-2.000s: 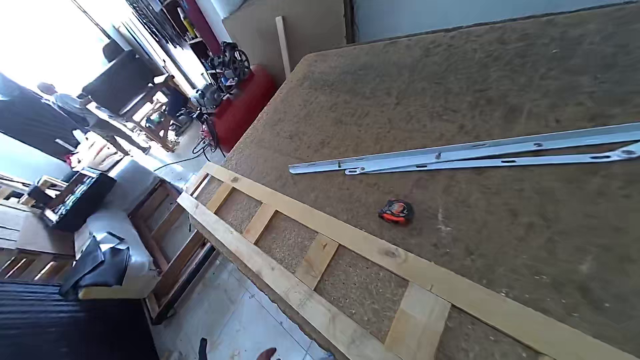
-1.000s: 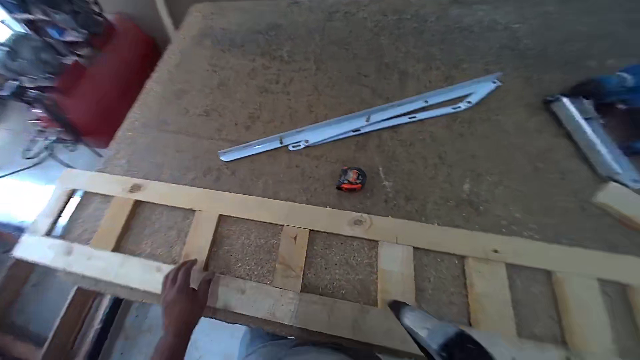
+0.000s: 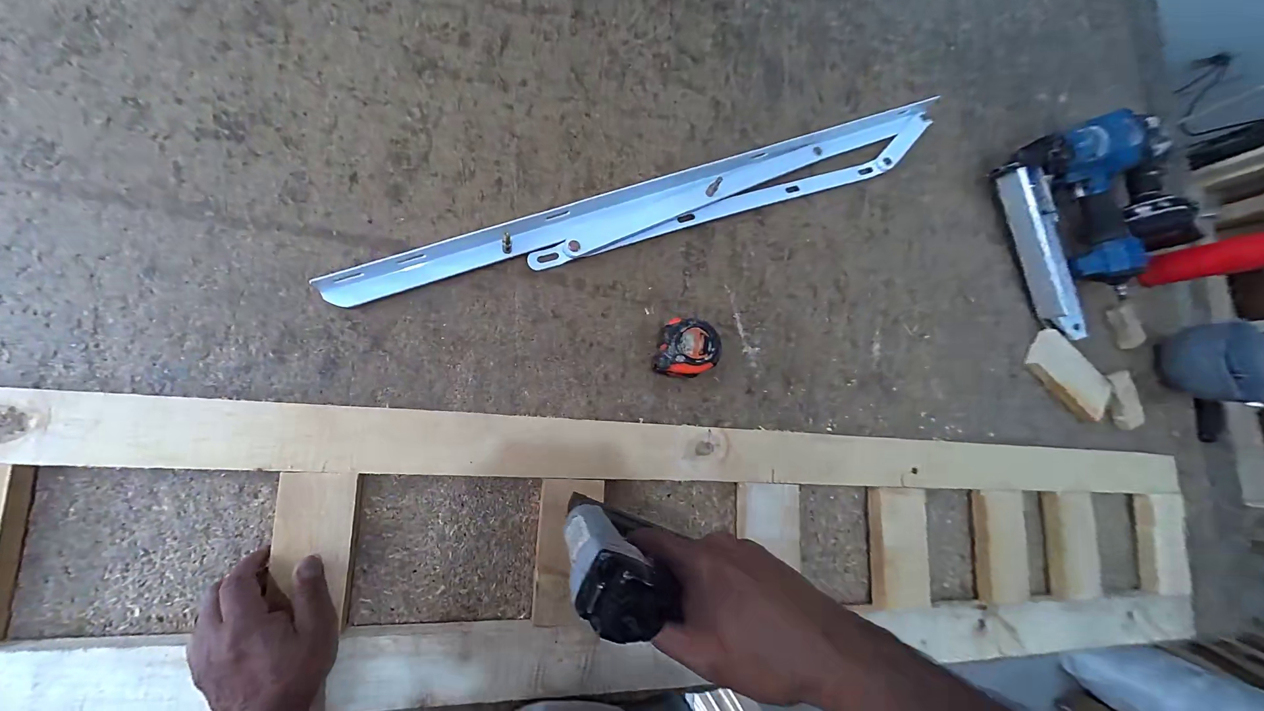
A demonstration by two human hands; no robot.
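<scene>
A ladder-like frame of pale wooden slats (image 3: pixel 553 444) lies along the near side of the particle-board tabletop. My left hand (image 3: pixel 265 632) grips a wooden crosspiece (image 3: pixel 316 513) near the frame's lower rail, thumb and fingers on its two sides. In my right hand (image 3: pixel 731 602) is a grey and black power tool, seemingly a nail gun or stapler (image 3: pixel 617 578), its tip over another crosspiece (image 3: pixel 565 553). The lower part of that crosspiece is partly covered by the tool. Beyond the frame lie an orange and black tape measure (image 3: pixel 688 348) and a folding bracket of pale metal (image 3: pixel 632 212).
At the right rest a blue and silver pneumatic nailer (image 3: pixel 1106 197) with a red hose (image 3: pixel 1205 259), wood offcuts (image 3: pixel 1068 375) and a grey-blue rounded object (image 3: pixel 1210 361). Particle board (image 3: pixel 247 128) forms the work surface.
The view has swung right and down since the first frame. My right hand now shows with the tool over a crosspiece; one second ago the tool's tip was farther right, beside another crosspiece.
</scene>
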